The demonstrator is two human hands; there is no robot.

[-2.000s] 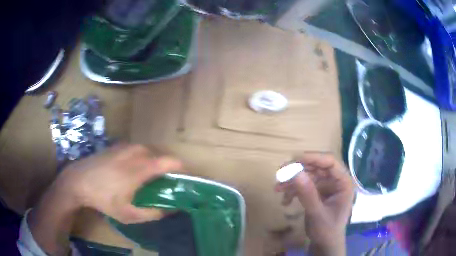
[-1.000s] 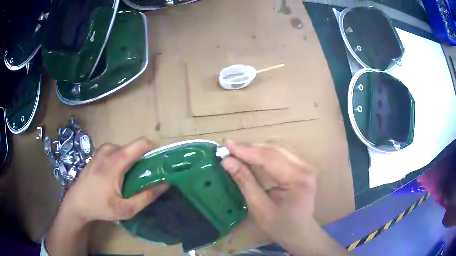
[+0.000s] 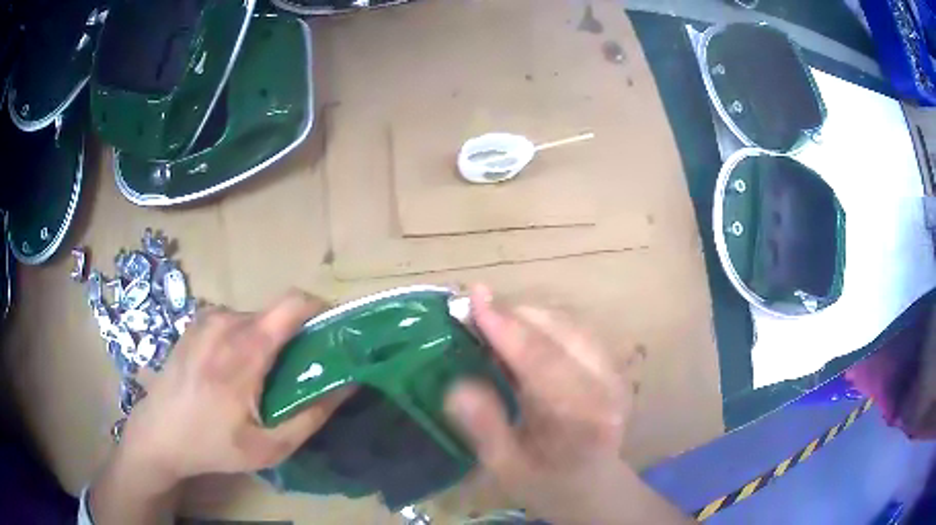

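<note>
A glossy green cover (image 3: pixel 411 354) with a silver-white rim and a blackish panel is held low in front of me, tilted. My left hand (image 3: pixel 231 395) grips its left side, thumb over the front. My right hand (image 3: pixel 544 400) is at its upper right corner, slightly blurred, fingers on the rim and thumb over the green face. A small silver-white fitting (image 3: pixel 459 307) shows at that corner by my right fingertips. Another shiny fitting (image 3: pixel 413 515) shows at the cover's lower edge. A white oval dish (image 3: pixel 496 157) lies on the cardboard with a thin swab (image 3: pixel 564 139) across it.
Loose silver fittings (image 3: pixel 139 308) lie in a pile at left. Green covers (image 3: pixel 216 154) stand stacked at upper left. Two covers (image 3: pixel 785 231) lie on the white sheet (image 3: pixel 872 236) at right. A blue bin (image 3: pixel 903 46) is at upper right. A person's pinkish sleeve (image 3: pixel 895 385) shows at right.
Since two seconds ago, my right hand has brought the fitting to the cover's upper right corner. Since one second ago, my right thumb has shifted down onto the green face and the cover has tilted slightly.
</note>
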